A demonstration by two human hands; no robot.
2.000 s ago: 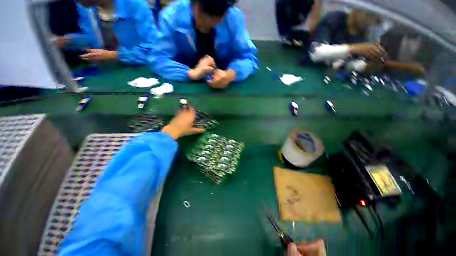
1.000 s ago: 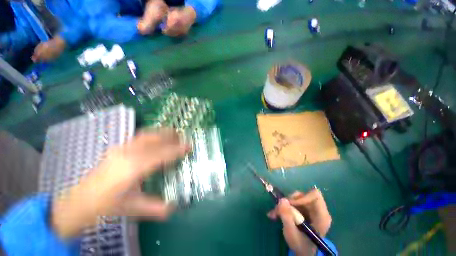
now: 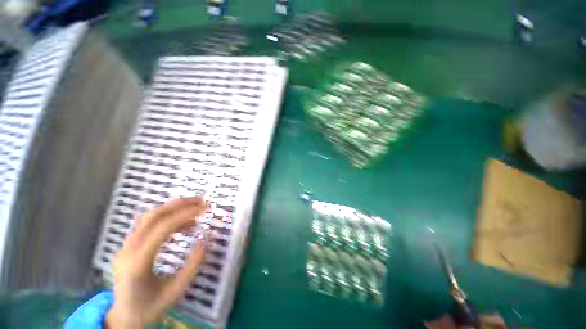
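My left hand (image 3: 154, 260) is over the lower part of the white component tray (image 3: 193, 128), with thumb and fingertips apart. Blur hides whether they touch a part in the tray. My right hand (image 3: 488, 320), mostly cut off by the bottom edge, holds the soldering iron (image 3: 453, 286), its tip pointing up and left. A green PCB panel (image 3: 349, 254) lies flat on the green bench between the hands. A small module (image 3: 306, 196) appears at its upper left corner. The stack of PCB panels (image 3: 366, 114) stands beyond it.
A tall tray stack (image 3: 71, 167) stands at far left. The tan cardboard pad (image 3: 530, 222), with dark scraps, lies at right; a blurred tape roll (image 3: 556, 132) is beyond it. Blurred clusters of parts (image 3: 308, 35) and several small blue-white items (image 3: 215, 9) lie along the back.
The view has turned left and down. My left hand has moved from the PCB panel to over the component tray. The right hand still holds the iron, now lower in the picture.
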